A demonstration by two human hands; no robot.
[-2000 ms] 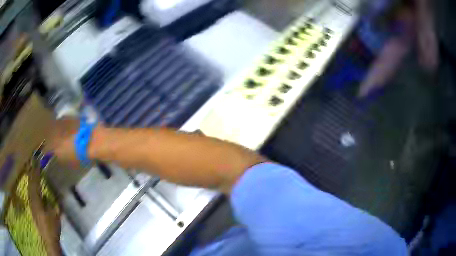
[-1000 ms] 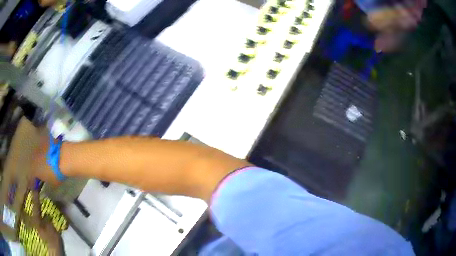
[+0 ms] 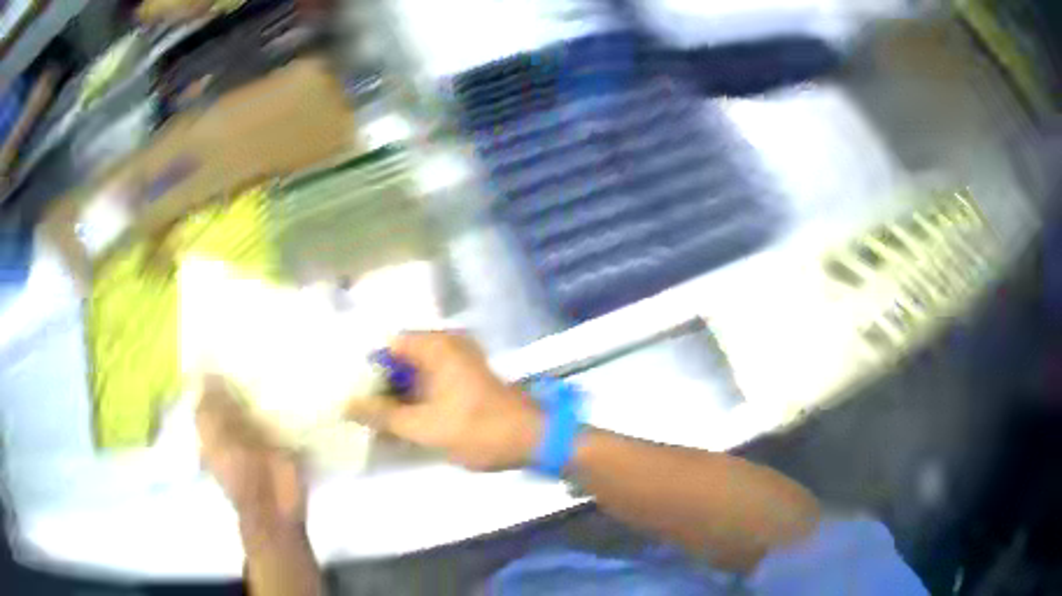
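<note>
A pale, overexposed panel (image 3: pixel 274 355), apparently a circuit board, is between my hands at the left. My left hand (image 3: pixel 250 466) grips its lower edge. My right hand (image 3: pixel 448 402), with a blue wrist strap (image 3: pixel 559 428), is at its right edge with curled fingers. A small purple item (image 3: pixel 394 373) shows at its fingertips. Blur and glare hide whether this hand grips anything. Massed yellow components (image 3: pixel 131 355) lie behind and left of the panel.
A dark ribbed component tray (image 3: pixel 641 186) lies beyond my right hand. Cream boards with rows of dark parts (image 3: pixel 914 274) are at the right on the white bench (image 3: pixel 384 518). A brown cardboard piece (image 3: pixel 250 128) is at the upper left. A metal-edged frame (image 3: pixel 629 349) lies near the strap.
The view has swung left, so both hands and the bench contents appear further right. My right hand has come away from over the yellow components. The bright panel now shows between my hands.
</note>
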